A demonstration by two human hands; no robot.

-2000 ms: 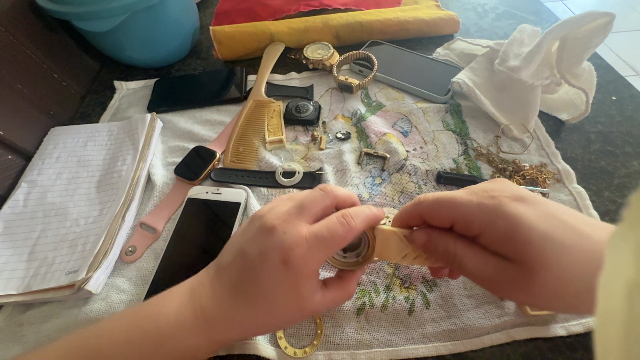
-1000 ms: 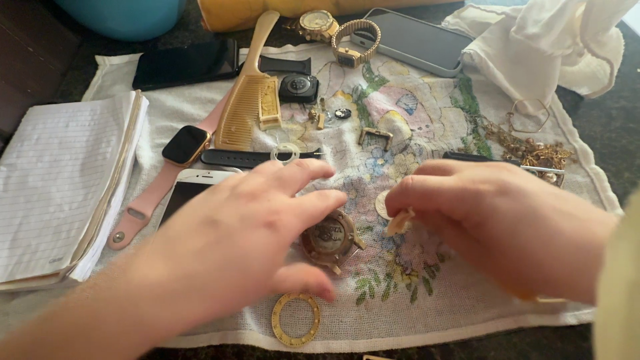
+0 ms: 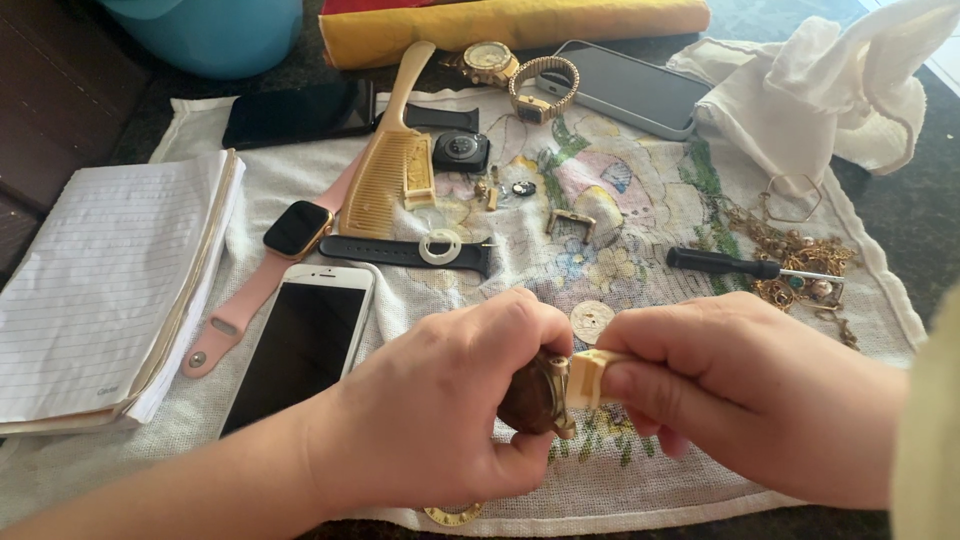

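My left hand grips a round gold-toned watch case, tilted on its edge with its lugs facing right. Between the thumb and fingers of my right hand is a cream and gold watch strap piece, its end close beside the lugs; whether they touch I cannot tell. A pale round watch dial lies on the cloth just behind the piece. Partly hidden under my left hand, a gold bezel ring rests near the cloth's front edge. A black-handled screwdriver lies beyond my right hand.
On the embroidered cloth are a white phone, a pink-banded smartwatch, a comb, a black strap, small watch parts and tangled jewellery. A notebook lies left; two gold watches and a grey phone lie behind.
One second ago the watch case lay on the cloth by my open left hand; now that hand holds it raised and tilted. My right hand has brought the strap piece beside it.
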